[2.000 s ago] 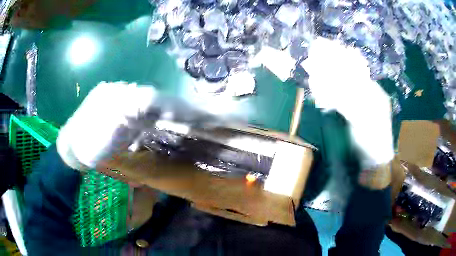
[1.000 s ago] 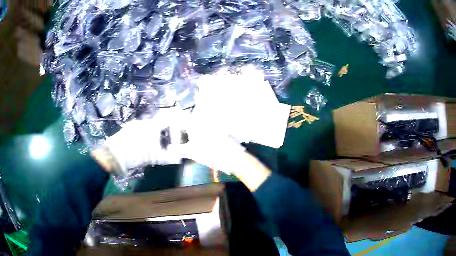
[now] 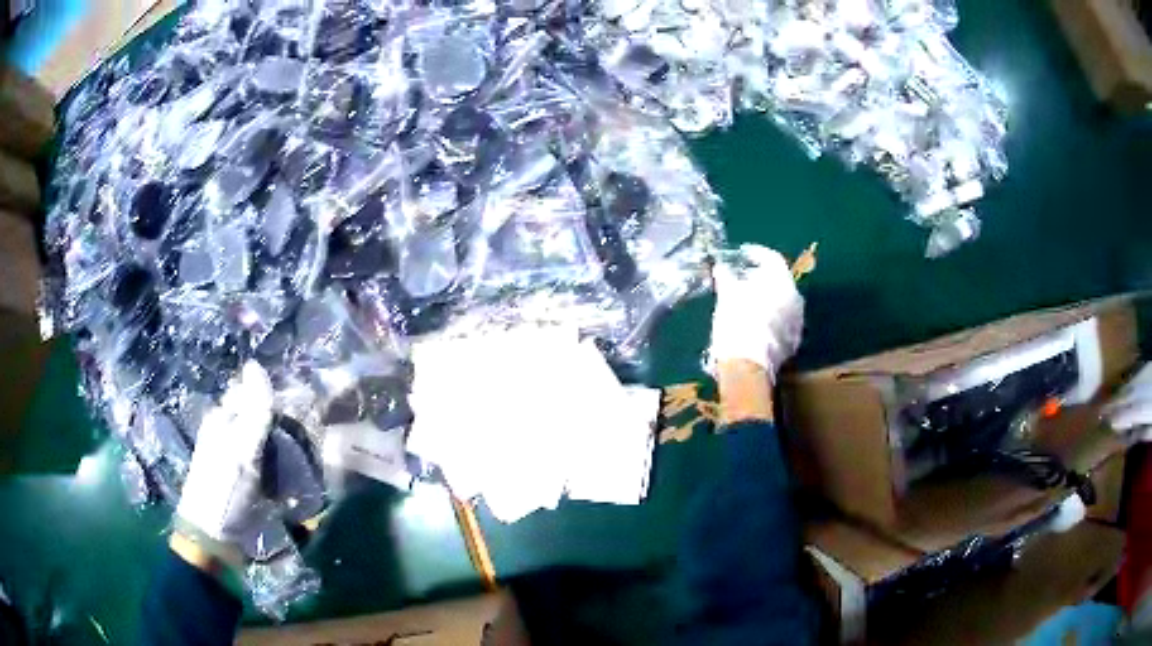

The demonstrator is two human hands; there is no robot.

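My left hand (image 3: pixel 225 461), in a white glove, is at the lower left, on a clear-bagged dark accessory pack (image 3: pixel 288 473) at the near edge of the large heap of dark accessory packs (image 3: pixel 366 164). My right hand (image 3: pixel 754 309), gloved, is right of the heap, with clear plastic at its fingertips; I cannot tell whether it grips a pack. White paper sheets (image 3: pixel 518 416) lie between my hands. A cardboard box (image 3: pixel 392 626) shows only its upper edge at the bottom.
A paler heap of accessory packs (image 3: pixel 872 88) lies at the upper right. Two open cartons (image 3: pixel 840 442) with bagged black units stand at the right, beside another person's gloved hand (image 3: pixel 1133 404). Yellowish scraps (image 3: pixel 689 410) lie beside the paper. A wooden strip (image 3: pixel 475 543) runs below the paper.
My hands have moved apart from over the paper, the left to the dark packs and the right beyond the scraps. The near box has moved lower in view.
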